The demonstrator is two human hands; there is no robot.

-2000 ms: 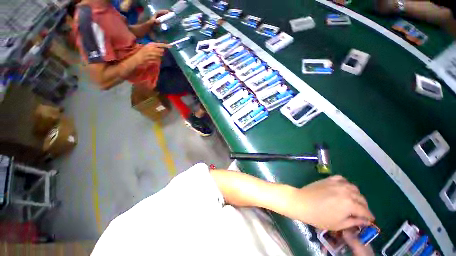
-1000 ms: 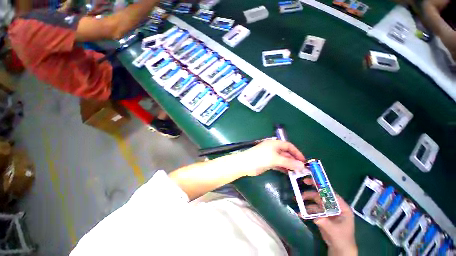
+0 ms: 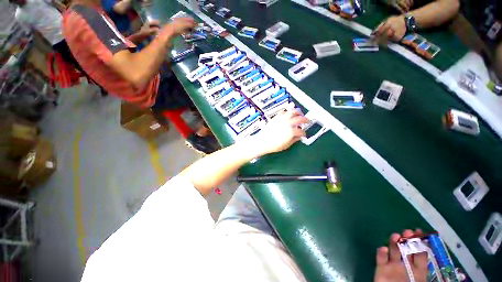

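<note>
My left hand (image 3: 286, 131) is at the near end of the left rows, its fingertips on the left edge of a white front cover (image 3: 315, 132) lying on the bench. My right hand (image 3: 400, 264), cut off by the bottom edge, has its fingers on a loaded housing half (image 3: 440, 254) with a blue cell at the lower right. Other loaded housing halves (image 3: 246, 118) overlap in two rows left of my left hand. The mallet (image 3: 332, 177) lies between my hands, its yellow-green face towards me.
The green bench has a pale metal strip (image 3: 367, 152). Beyond it lie scattered white housings (image 3: 388, 95), (image 3: 471, 190). A person in a red shirt (image 3: 113, 52) works at the left. Another person's hand (image 3: 392, 28) is across the bench. Cardboard boxes stand on the floor.
My left hand has left the loaded half and moved up-left to the front cover. My right hand has moved down-right with the half. The mallet head is uncovered.
</note>
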